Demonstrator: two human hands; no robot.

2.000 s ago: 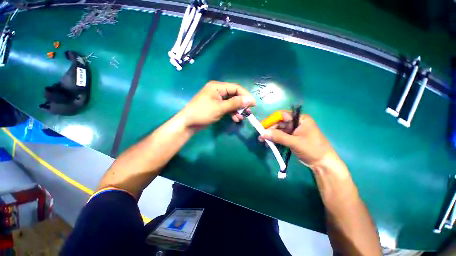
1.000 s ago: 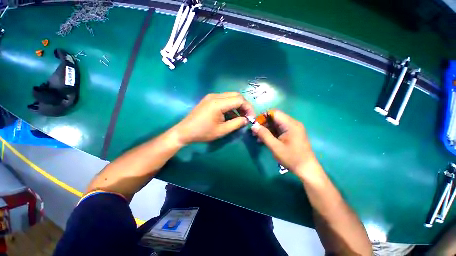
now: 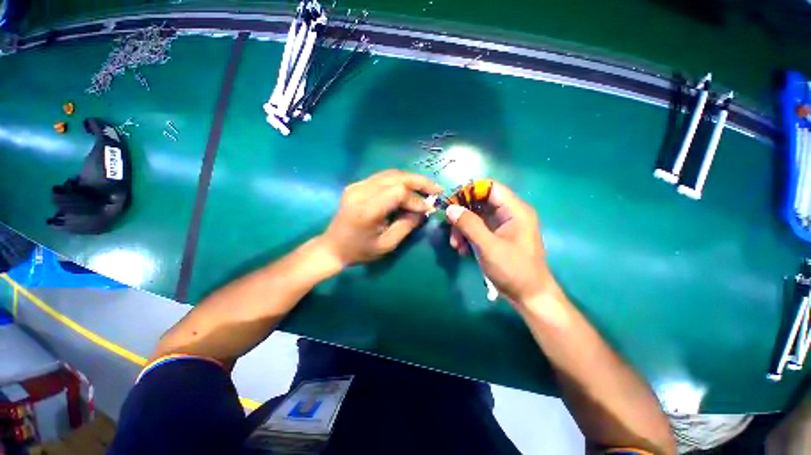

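My left hand (image 3: 378, 216) pinches a small white end piece (image 3: 432, 203) between thumb and fingertips. My right hand (image 3: 507, 238) is close beside it, fingertips nearly touching the left ones. It holds the orange-handled tool (image 3: 481, 189) against the index finger, with thin black wires by its fingertips. The lower end of a white bar (image 3: 491, 289) shows below my right hand; its middle is hidden by the hand. The tool's tip cannot be made out. Several small metal pins (image 3: 436, 151) lie on the green mat (image 3: 373, 307) just beyond my hands.
White bars with black wires (image 3: 293, 75) lean at the far rail (image 3: 533, 74). More bars lie at far right (image 3: 702, 147) and the right edge (image 3: 796, 338), near a blue bin (image 3: 790, 169). At left are a pin pile (image 3: 133, 55), orange pieces (image 3: 68, 108) and a black curved object (image 3: 98, 191).
My hands have come together at the bar's upper end, and the bar's middle is now covered by my right hand. The orange tool's handle is tilted up more than one second ago.
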